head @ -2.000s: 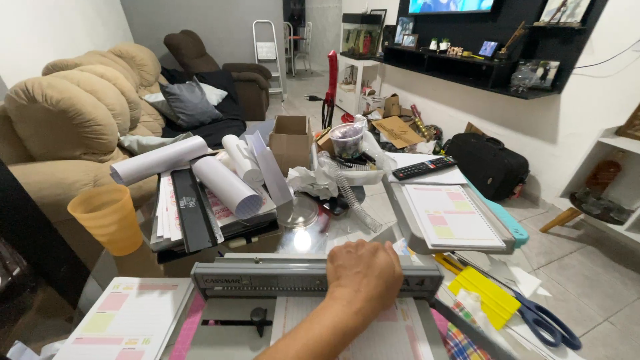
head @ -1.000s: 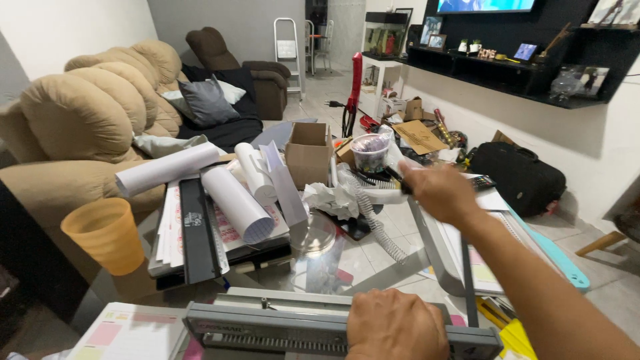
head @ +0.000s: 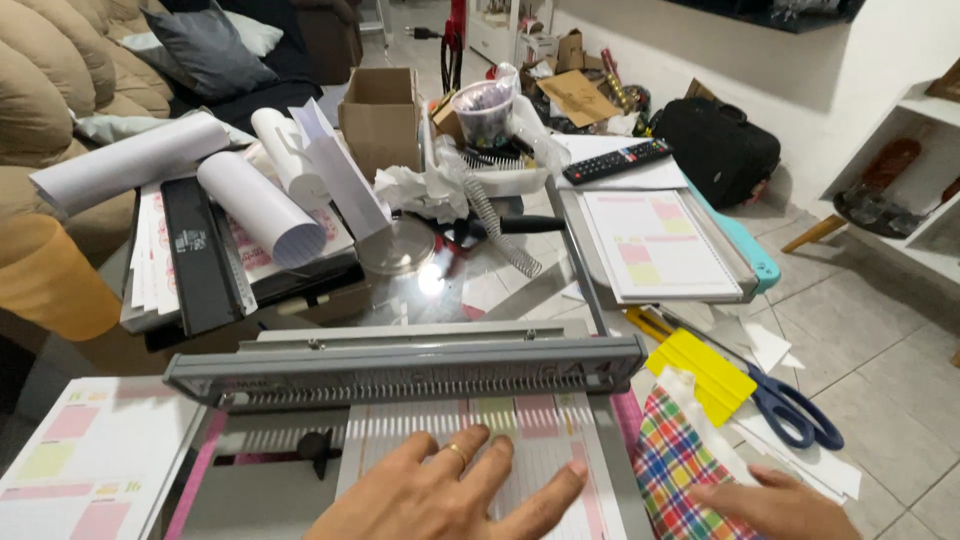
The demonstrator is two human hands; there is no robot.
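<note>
My left hand [head: 450, 480], with a ring on one finger, lies spread and flat on printed planner sheets [head: 592, 457]. Those sheets rest on the bed of a grey hole-punching binding machine [head: 405, 367], their top edge at its row of teeth. Low at the right, my right hand [head: 780, 502] is partly out of view over a plaid cloth [head: 675, 457], fingers apart; whether it touches the cloth I cannot tell. More printed sheets [head: 90, 450] lie left of the machine. A punched stack [head: 652, 247] lies on a paper trimmer [head: 761, 274] at the back right.
Rolled papers [head: 262, 210], a cardboard box [head: 380, 124], a plastic tub [head: 484, 112] and spiral coils [head: 487, 202] crowd the glass table. An orange cup [head: 56, 277] stands left. Blue-handled scissors [head: 795, 409] and a yellow scraper [head: 701, 375] lie right; a remote control [head: 619, 161] is behind.
One hand was on the machine's grey bar a second ago, the other reaching over the trimmer. Now one lies on the sheets and the other is low at the right. The view has tilted down.
</note>
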